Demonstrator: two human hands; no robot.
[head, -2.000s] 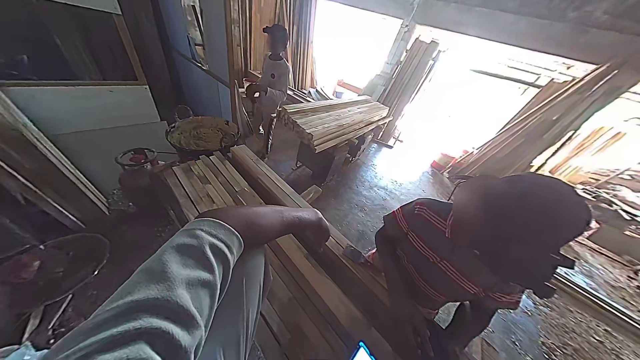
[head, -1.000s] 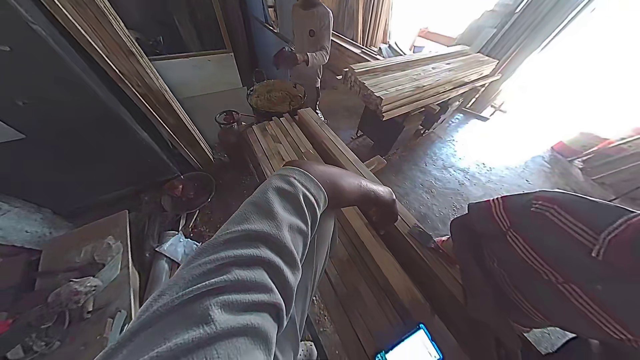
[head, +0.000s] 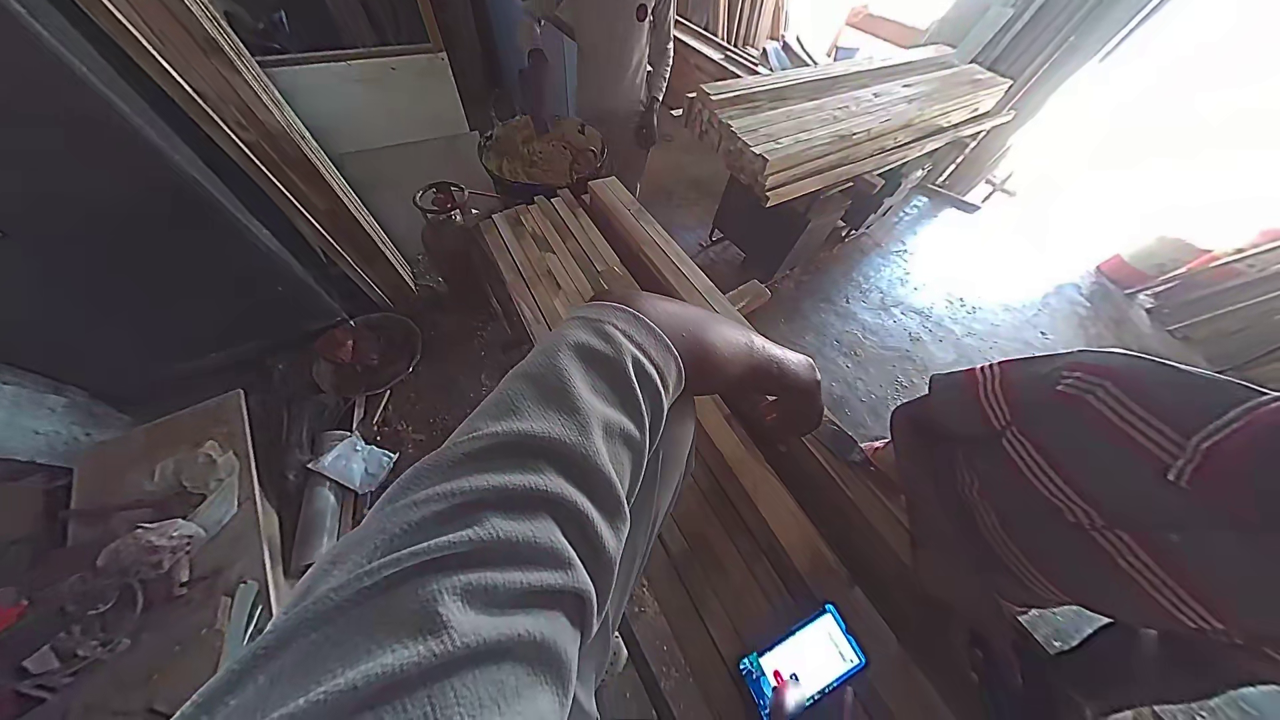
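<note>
My left arm, in a grey sleeve, reaches across stacked wooden planks point(head: 740, 470). My left hand point(head: 790, 395) has curled fingers and is low over the planks; whether it grips anything is hidden. Just right of it a flat, grey blade-like piece point(head: 838, 438) lies beside a co-worker in a dark striped shirt point(head: 1090, 480). At the bottom edge my right hand point(head: 792, 700) holds a smartphone point(head: 812, 655) with a lit screen above the planks. Only a thumb and parts of the fingers show.
A second stack of planks point(head: 850, 120) rests on a dark support behind. Another person point(head: 615, 70) stands by a wide pan point(head: 540, 155) of yellowish material. A round basin point(head: 368, 352), a white plastic packet point(head: 355, 463) and a cluttered board point(head: 165, 480) are at the left.
The phone has come further into view at the bottom, with a thumb now visible on it. The view has swung right and down. My left hand remains low over the planks.
</note>
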